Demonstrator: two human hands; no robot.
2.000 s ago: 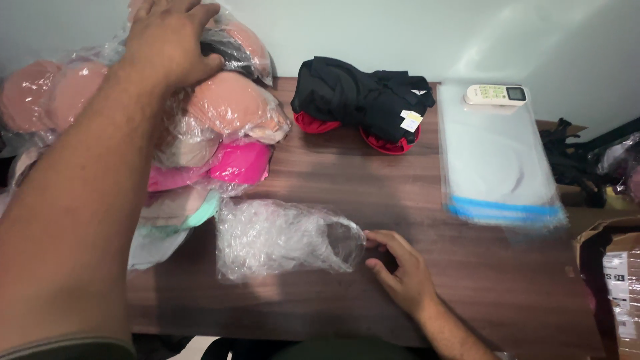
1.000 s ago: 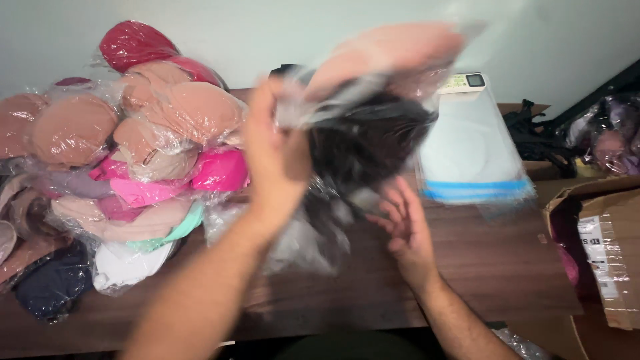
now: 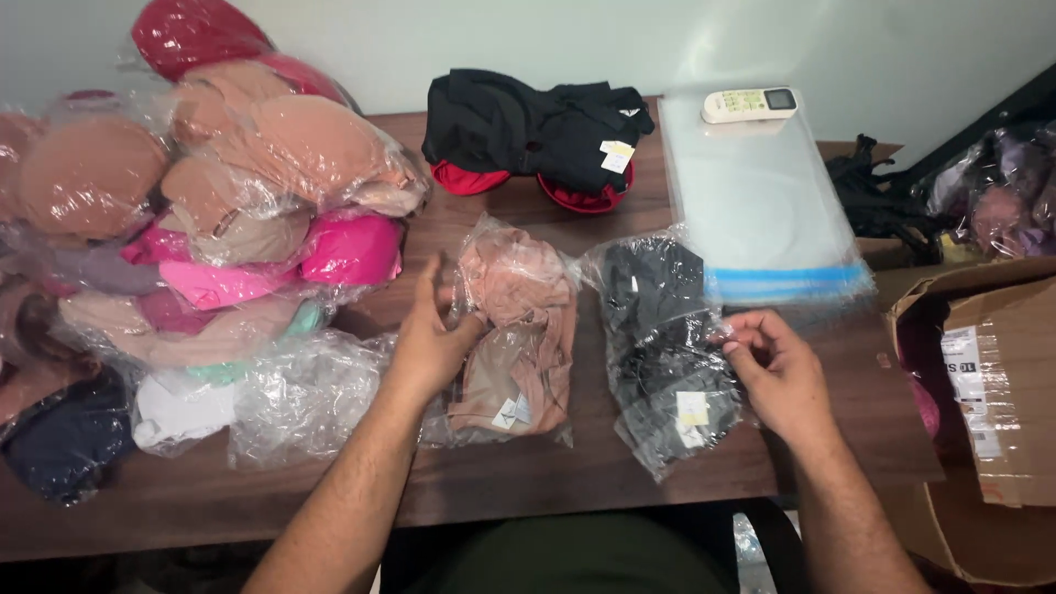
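Note:
A peach bra in a clear plastic bag lies on the brown wooden table in front of me. My left hand touches its left side, thumb and fingers apart. To the right lies a black bra in a clear plastic bag, a tag showing through the plastic. My right hand pinches that bag's right edge between thumb and fingers. Behind both bags, unbagged black bras with a tag rest beside or over red cups.
Bagged bras in several colours are heaped at left, beside crumpled clear plastic. A stack of clear bags bears an air-conditioner remote. An open cardboard box stands at the table's right side.
The peach and black bagged bras, held up together one second ago, now lie apart on the table. My left hand has come down from the heap, where it was two seconds ago.

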